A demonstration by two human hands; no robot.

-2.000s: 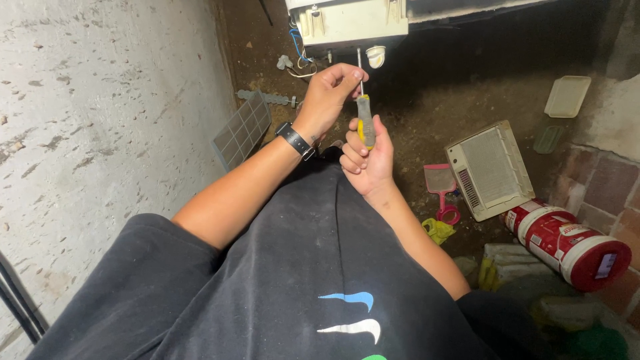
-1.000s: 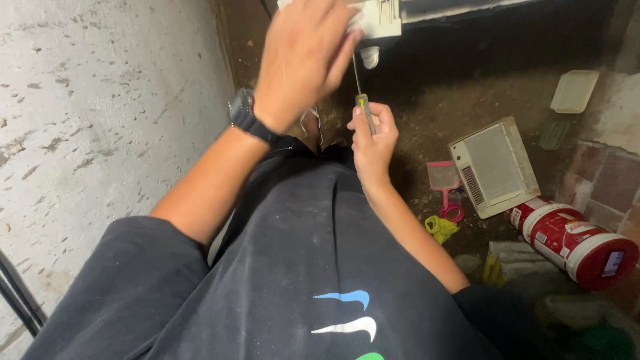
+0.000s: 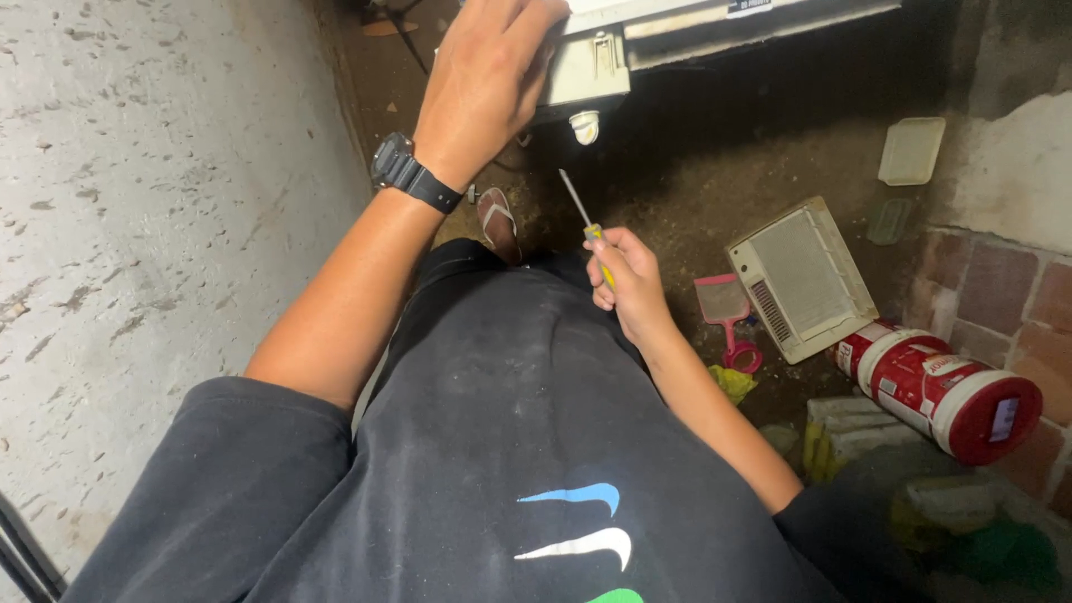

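Note:
My right hand point(image 3: 626, 272) grips the grey and yellow handle of a screwdriver point(image 3: 576, 199), whose metal shaft points up and slightly left, apart from everything. Above it is a whitish plastic housing point(image 3: 586, 74) of an appliance, with a small white rounded fitting point(image 3: 584, 127) hanging under it. My left hand point(image 3: 494, 71), with a black watch on the wrist, is raised against the housing's left side at the top edge of view. Its fingertips are partly cut off, so whether it holds something cannot be told.
A rough white wall point(image 3: 159, 218) runs along the left. At right lie a beige grille panel point(image 3: 808, 280), a pink dustpan point(image 3: 722, 300), red and white buckets point(image 3: 942, 389) and a pale tray point(image 3: 911, 151). My sandalled foot point(image 3: 500, 222) stands on the dirt floor.
My left hand has moved up from beside the screwdriver's shaft to the housing. My right hand has drawn the screwdriver down, away from the housing, and it now tilts left.

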